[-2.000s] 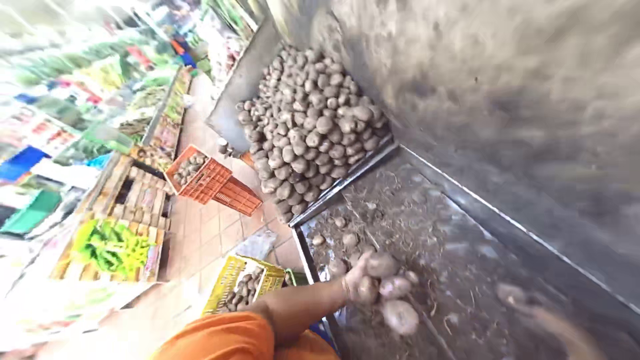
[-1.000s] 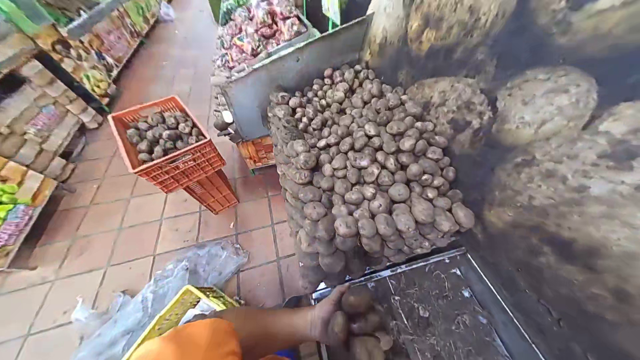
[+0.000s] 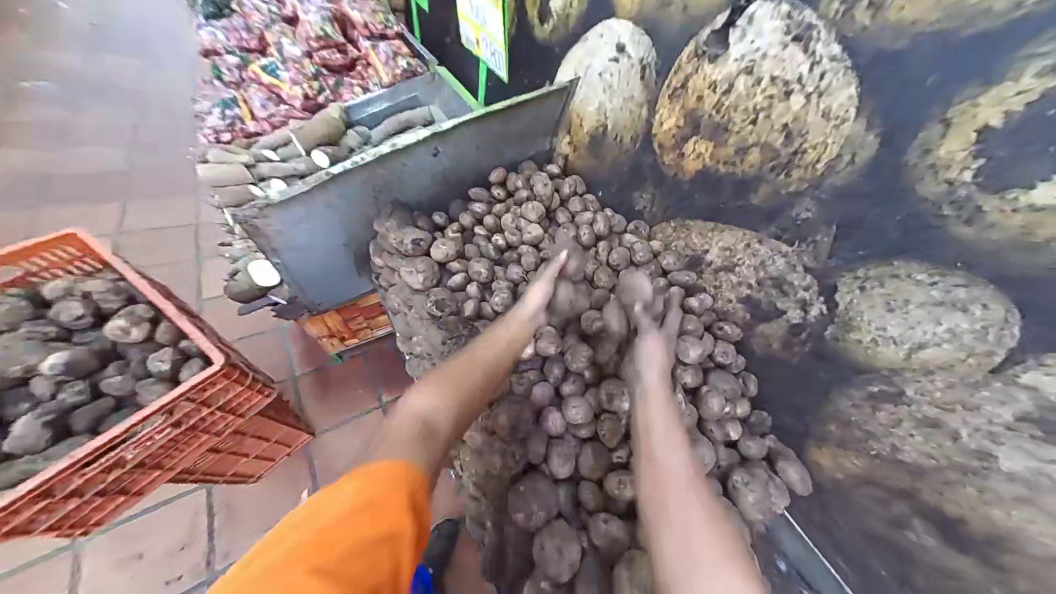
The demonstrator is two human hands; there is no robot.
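A big heap of brown potatoes (image 3: 569, 412) fills the bin in the middle of the head view. Both arms reach out over its upper part. My left hand (image 3: 544, 289) is on the left, thumb up, with blurred potatoes against its inner side. My right hand (image 3: 656, 330) is to the right, fingers spread, also beside blurred potatoes. Several potatoes lie or move between the two palms; whether either hand grips one alone is not clear.
An orange plastic crate (image 3: 165, 330) of potatoes stands at left on the tiled floor (image 3: 148, 536). A metal divider (image 3: 396, 181) separates the heap from cassava roots (image 3: 289, 157) and bagged produce (image 3: 297, 58). A wall with potato pictures (image 3: 767, 91) rises at right.
The view has swung toward the heap. My left hand, earlier holding potatoes over the dark bin floor, is now over the heap's upper part, with my right hand beside it.
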